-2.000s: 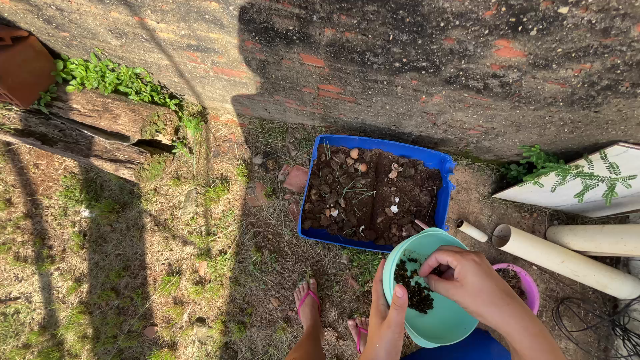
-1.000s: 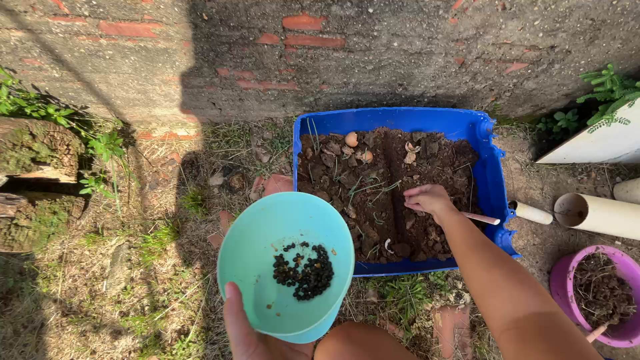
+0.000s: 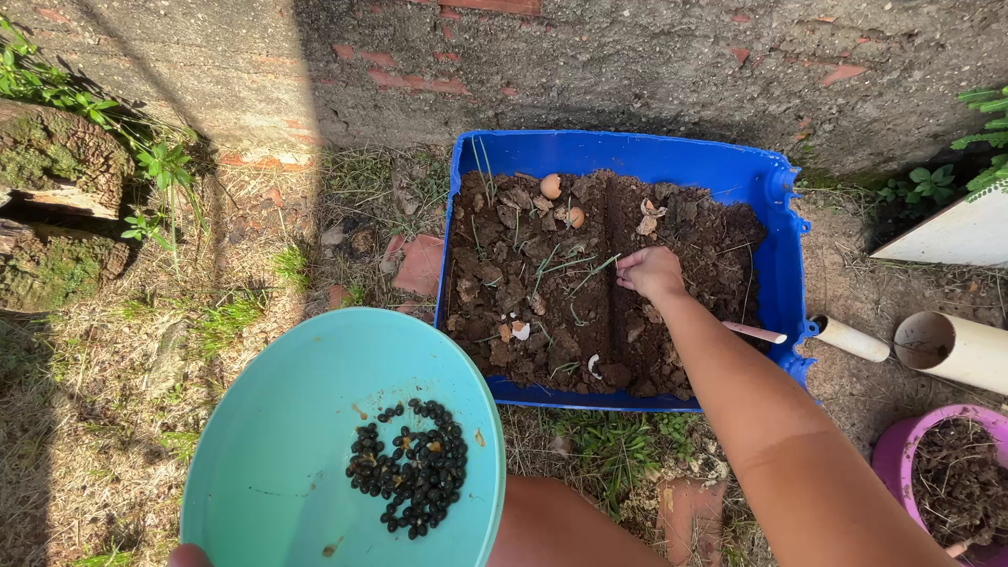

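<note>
My left hand (image 3: 189, 556), mostly out of view at the bottom left, holds a turquoise plastic bowl (image 3: 272, 425) by its rim. Dark round seeds (image 3: 413, 468), wet-looking with orange pulp bits, lie in the bowl. My right hand (image 3: 650, 272) reaches down over a furrow (image 3: 610, 323) in the dark soil of a blue plastic tub (image 3: 709, 161); its fingertips are bunched, and whether seeds are between them is hidden. Thin green shoots (image 3: 551, 268) and eggshells (image 3: 550, 187) lie left of the furrow. A pinkish stick or handle (image 3: 754, 331) leans out at the tub's right side.
A rough wall (image 3: 630, 71) runs behind the tub. Mossy logs (image 3: 55, 157) lie at left. Pale pipes (image 3: 965, 350), a white panel (image 3: 957, 232) and a magenta pot of soil (image 3: 898, 457) stand at right. Brick pieces (image 3: 421, 264) lie on the grassy ground.
My right hand has left the bowl, where it was among the seeds two seconds ago, and is now at the furrow. Since one second ago it has stayed over the soil. The view has moved closer.
</note>
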